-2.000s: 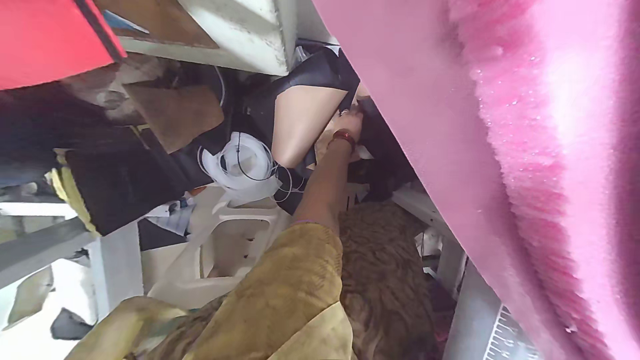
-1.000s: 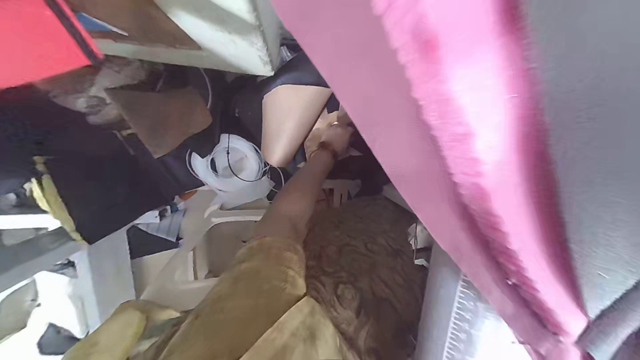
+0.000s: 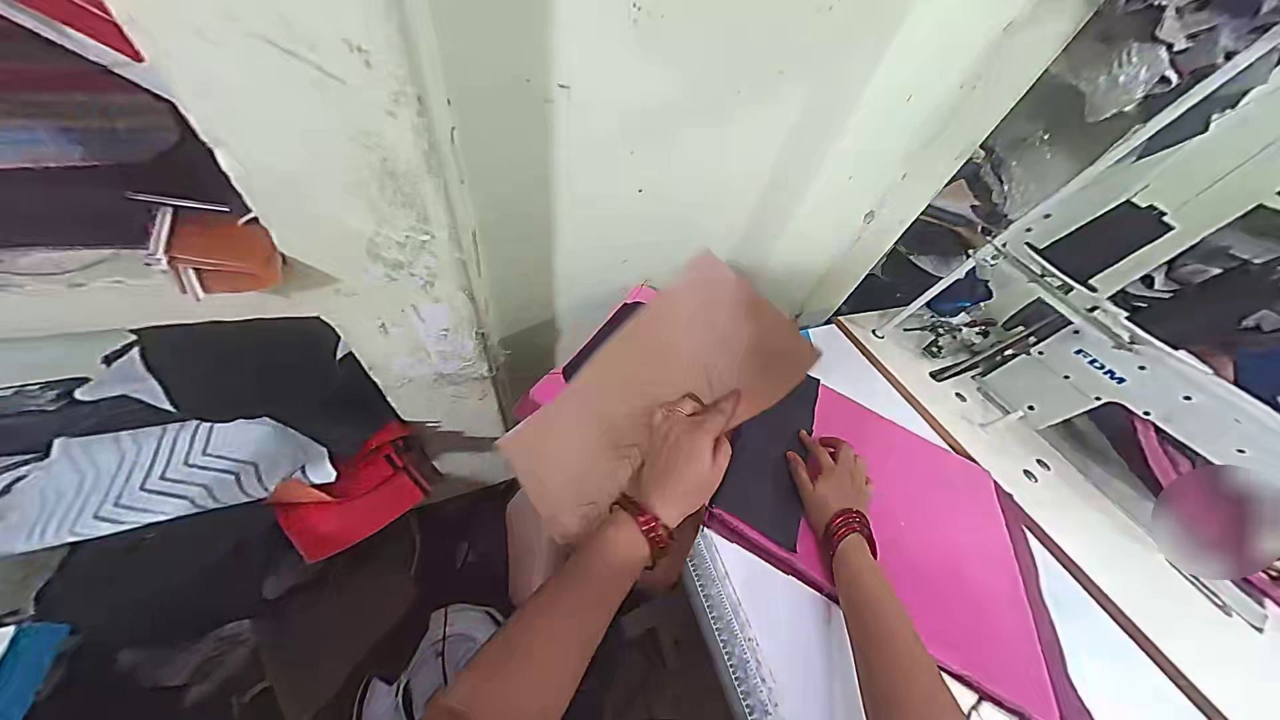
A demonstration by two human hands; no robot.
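My left hand (image 3: 685, 455), with red bangles at its wrist, grips a tan rectangular sheet (image 3: 640, 390) by its lower middle, one finger pointing over it. The sheet is raised above the bench and partly hides a black fabric piece (image 3: 765, 480). That black piece lies on pink fabric (image 3: 930, 520), which has a darker edge. My right hand (image 3: 835, 480), also in red bangles, rests flat with its fingers spread, at the border between the black piece and the pink fabric.
A white sewing machine (image 3: 1100, 370) stands on the bench at the right. A pale, scuffed wall (image 3: 640, 150) rises behind the bench. At the left lie black cloth scraps (image 3: 250, 370), a striped white cloth (image 3: 180, 475) and a red piece (image 3: 350, 505). A metal-edged ledge (image 3: 730, 620) is below my hands.
The view has swung from a cluttered low space to the bench. A hand reached among scraps there; now my left hand holds the tan sheet over the bench and my right hand is in view.
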